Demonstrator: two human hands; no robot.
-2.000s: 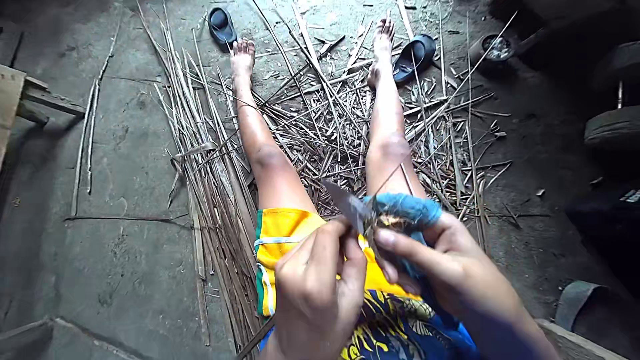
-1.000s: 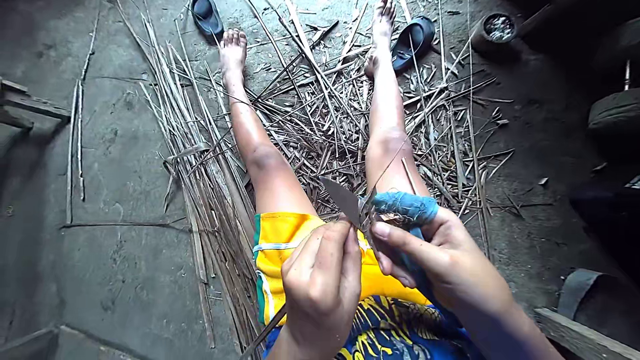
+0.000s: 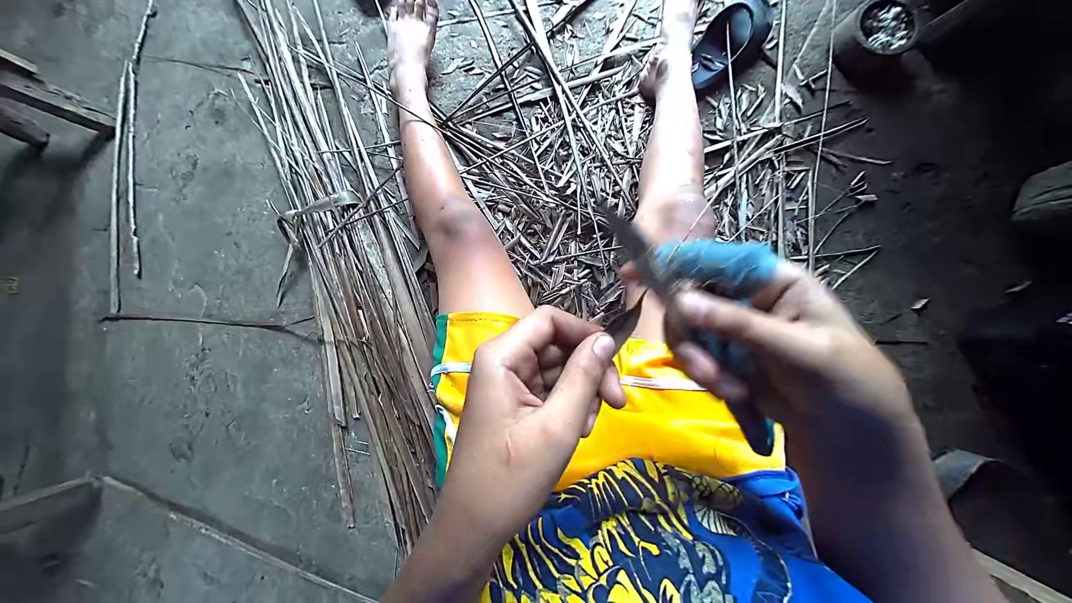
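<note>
My left hand [image 3: 544, 385] pinches a small dark flat piece [image 3: 624, 325], perhaps a leaf strip, between thumb and fingertips above the yellow shorts. My right hand [image 3: 762, 343] is closed around a knife [image 3: 634, 243], its narrow dark blade pointing up and left, its dark handle end showing below the palm. Blue cloth [image 3: 716, 264] wraps the index finger of that hand. The two hands are apart, the right one slightly higher and blurred. A long bundle of thin sticks or stalks [image 3: 368, 335] lies on the floor beside my left leg.
Cut stalk scraps [image 3: 553, 234] cover the floor between my outstretched legs. A black sandal [image 3: 730, 42] lies by the right foot, and a round container with pale bits [image 3: 888, 29] stands at the upper right. Wooden pieces [image 3: 50, 92] jut in at the left.
My hands have moved apart; before, they were together at the blue cloth. A wide blade stood between them earlier, and the knife now points up-left from my right hand.
</note>
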